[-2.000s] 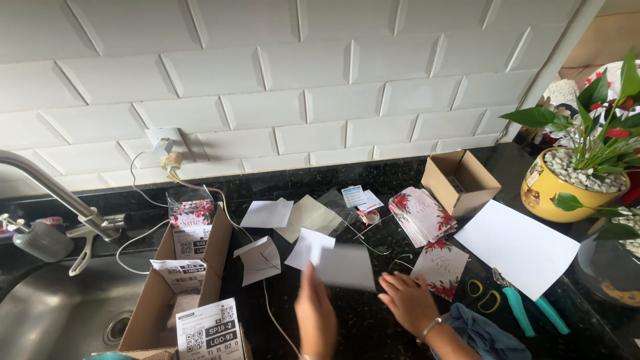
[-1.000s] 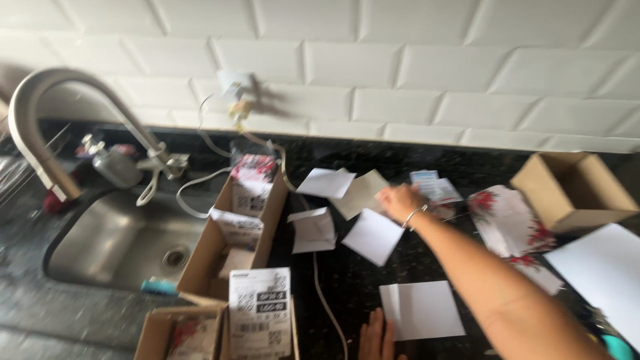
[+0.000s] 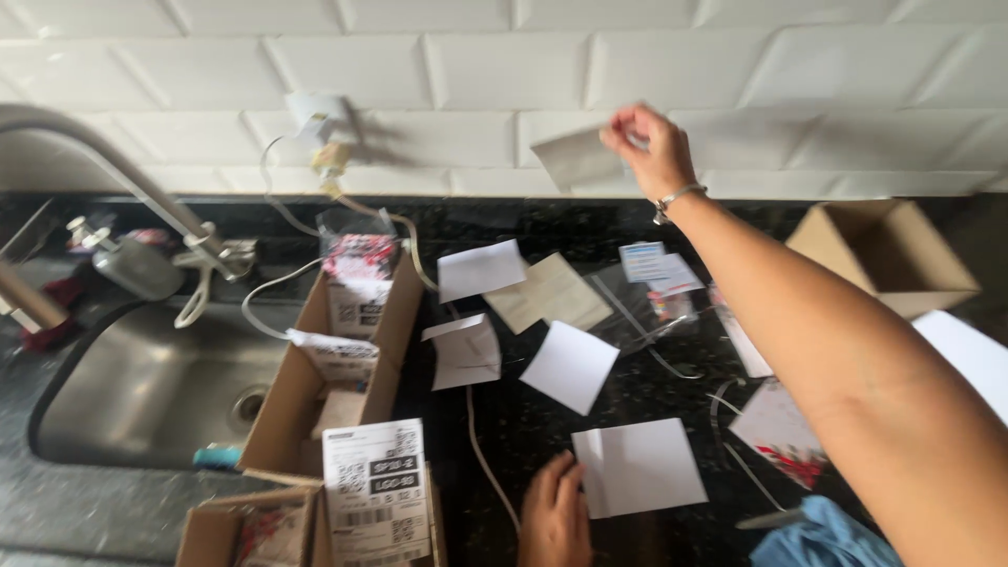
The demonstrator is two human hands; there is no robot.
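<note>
My right hand (image 3: 650,150) is raised in front of the tiled wall, pinching a beige paper sheet (image 3: 581,160) by its right edge. Low on the black counter, my left hand (image 3: 555,512) rests at the left edge of a folded white paper (image 3: 642,468), holding nothing that shows. Between the hands lie a white square sheet (image 3: 569,367), a creased white paper (image 3: 466,353), another white sheet (image 3: 482,270) and a beige paper (image 3: 550,293). A clear plastic bag (image 3: 669,307) and small printed slips (image 3: 657,266) lie to their right.
Cardboard boxes (image 3: 405,331) with printed labels (image 3: 376,492) stand beside the steel sink (image 3: 165,386) and faucet. A white cable (image 3: 480,449) crosses the counter. At right are an open cardboard box (image 3: 917,293), floral cards (image 3: 776,425), a white sheet (image 3: 972,358) and blue cloth (image 3: 823,539).
My right hand has risen from the beige paper on the counter to the wall, now with a beige sheet in its fingers. My left hand stays beside the folded white paper.
</note>
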